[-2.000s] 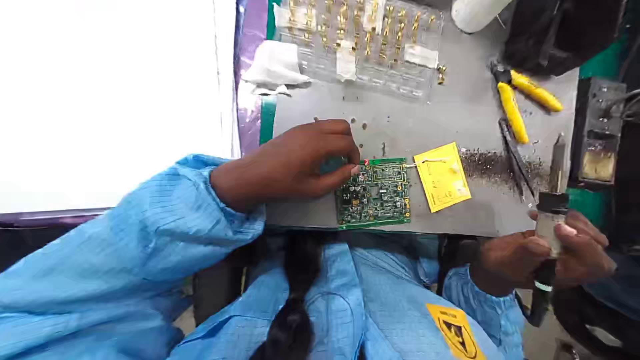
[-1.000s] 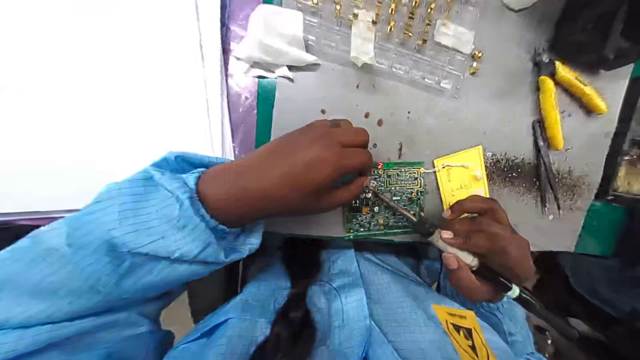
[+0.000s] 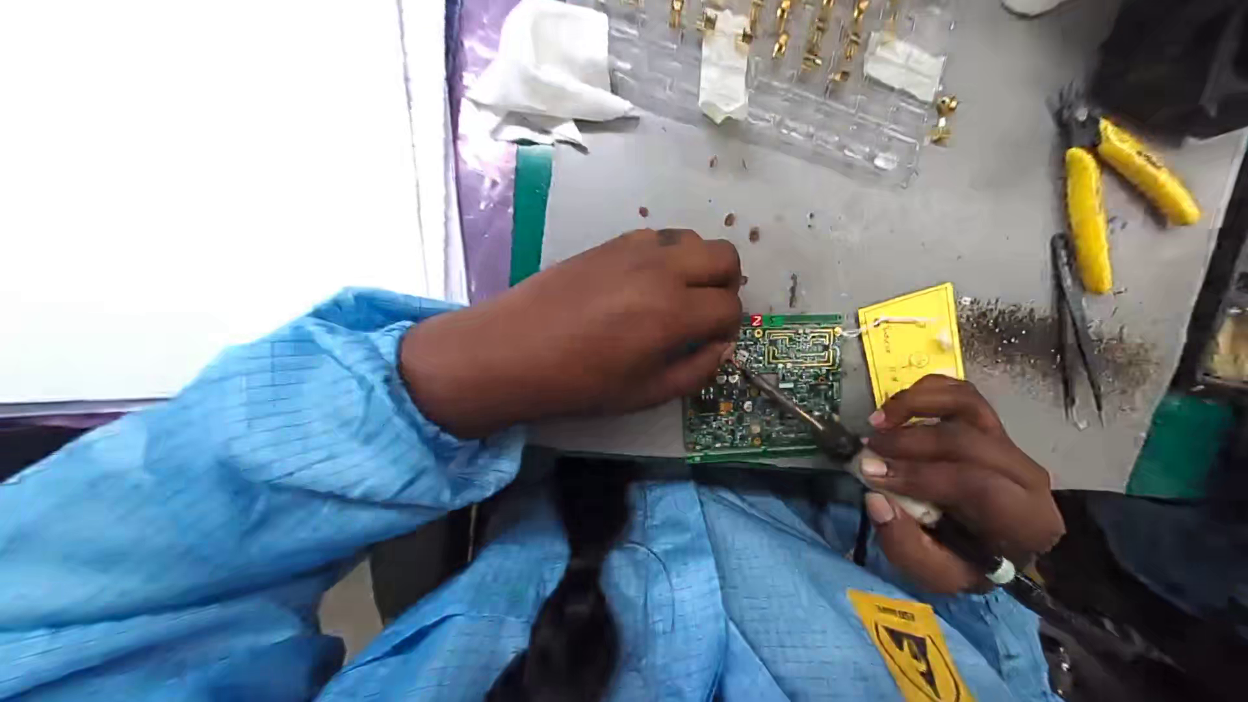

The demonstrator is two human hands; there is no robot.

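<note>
A green printed circuit board [image 3: 795, 390] lies near the front edge of the grey mat. My left hand [image 3: 604, 336] covers its upper left corner, fingertips bent down at the board; whether they pinch something small is hidden. My right hand [image 3: 951, 478] is closed around the handle of a soldering iron [image 3: 838, 439], whose tip touches or nearly touches the board beside my left fingertips. A yellow tag [image 3: 909, 336] with handwriting, tied by white string to the board's right side, lies partly under my right fingers.
Yellow-handled cutters [image 3: 1087, 214] and black tweezers [image 3: 1072, 331] lie at the right, near scattered dark debris [image 3: 1019, 341]. A clear plastic tray [image 3: 829, 127] holding brass-coloured connectors is at the back, with a crumpled white cloth [image 3: 561, 68] to its left.
My right hand has brought the soldering iron from the right side over to the board. My left hand has stayed at the board's upper left. The view has moved closer.
</note>
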